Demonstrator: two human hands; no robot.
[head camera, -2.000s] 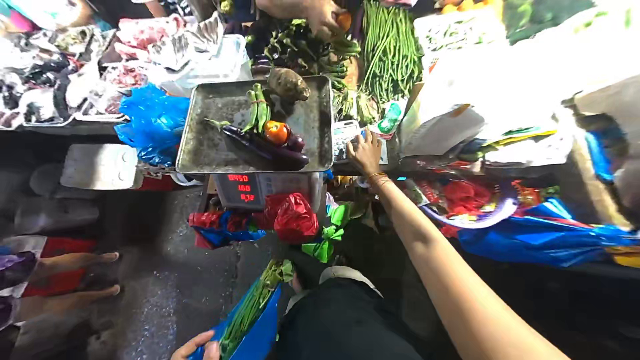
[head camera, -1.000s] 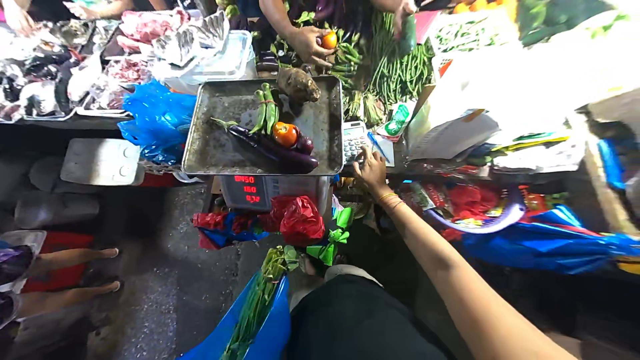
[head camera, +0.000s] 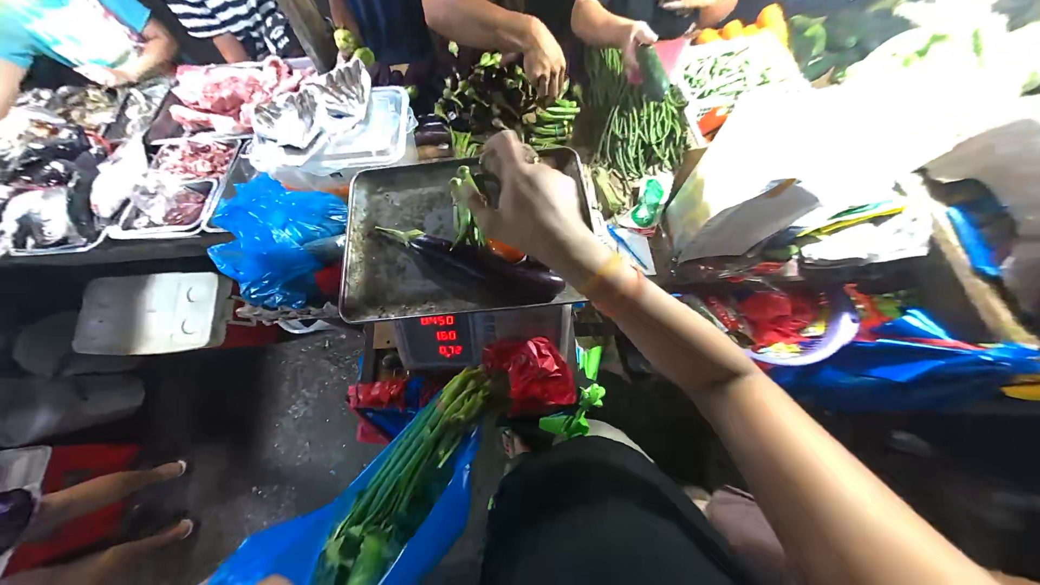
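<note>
My right hand (head camera: 524, 195) reaches over the metal tray (head camera: 370, 268) of a digital scale, its fingers at a bundle of green pods (head camera: 463, 211); whether they grip it is unclear. The hand partly hides a brown root vegetable behind it. Dark eggplants (head camera: 479, 268) and a partly covered tomato (head camera: 507, 250) lie on the tray. Only a sliver of my left hand (head camera: 275, 580) shows at the bottom edge, beside a blue plastic bag (head camera: 443, 504) holding long green vegetables (head camera: 398, 463); its grip is hidden. The scale's red display (head camera: 443, 335) is lit below the tray.
Trays of meat (head camera: 227, 93) and blue plastic bags (head camera: 276, 236) lie left of the scale. Behind it, other people's hands (head camera: 544, 61) are over leafy vegetables and long beans (head camera: 642, 134). Papers (head camera: 747, 211) and a purple-rimmed basket (head camera: 829, 337) are on the right. A person's legs show lower left.
My right hand has moved left from the calculator to over the tray. Another person's hand, which held a tomato one second ago, is now down at the greens.
</note>
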